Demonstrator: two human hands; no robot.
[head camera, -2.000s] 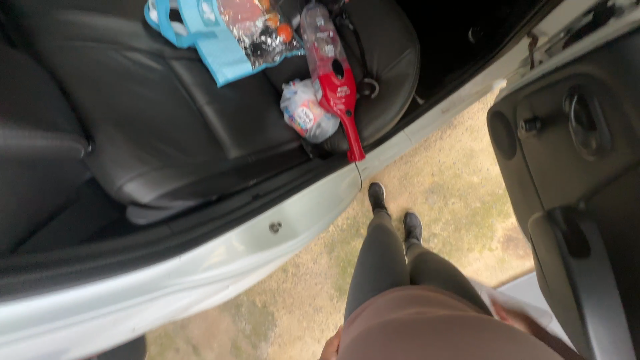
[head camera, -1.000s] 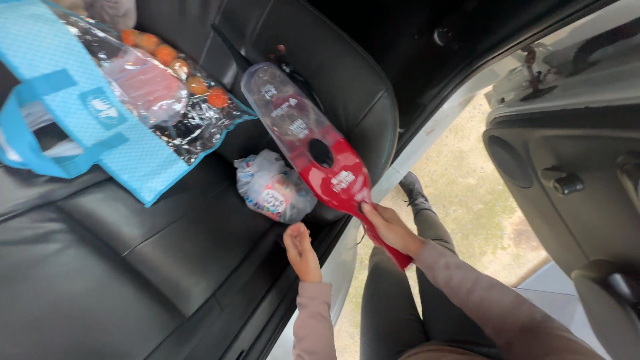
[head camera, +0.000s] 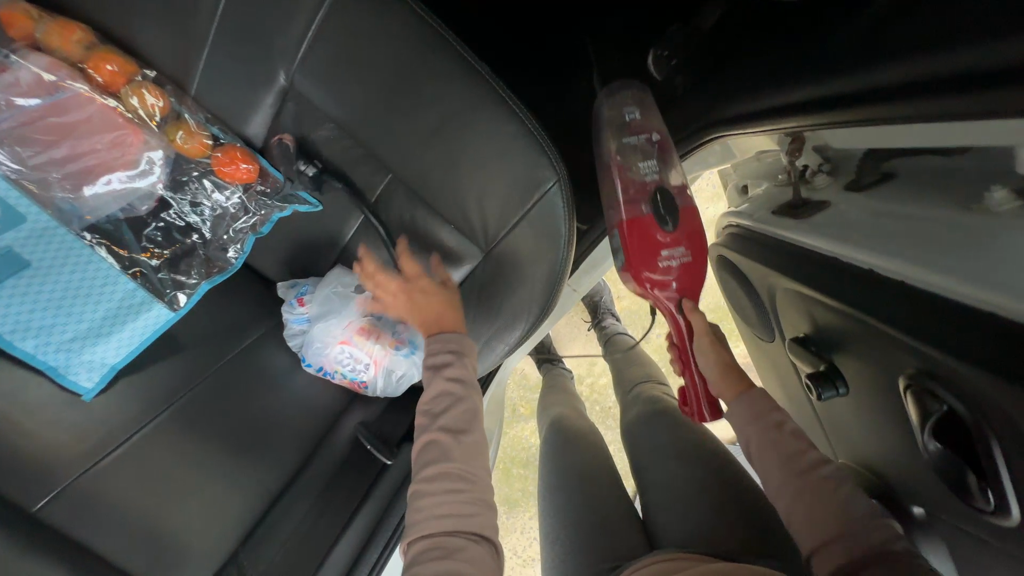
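My right hand (head camera: 706, 352) is closed around the handle of a red handheld vacuum cleaner (head camera: 660, 240), whose clear nozzle points away from me over the dark footwell. A thin black cord hangs from the vacuum by the handle. My left hand (head camera: 416, 292), slightly blurred, has its fingers spread above the black leather car seat (head camera: 400, 112). It is over the edge of a knotted white plastic bag (head camera: 360, 344) that bears printing; whether they touch I cannot tell. Beyond its fingertips a black cable (head camera: 360, 208) lies on the seat.
On the left of the seat lies a light blue bag (head camera: 80, 296) with a clear front showing orange, round fruits or vegetables (head camera: 236, 163). The open car door (head camera: 848, 320) with its handle stands at the right. My legs and feet are on the ground between seat and door.
The vacuum lay on the seat two seconds ago; my right hand took its handle and has moved it right, off the seat. My left hand has moved forward, over the plastic bag's edge. The view is closer.
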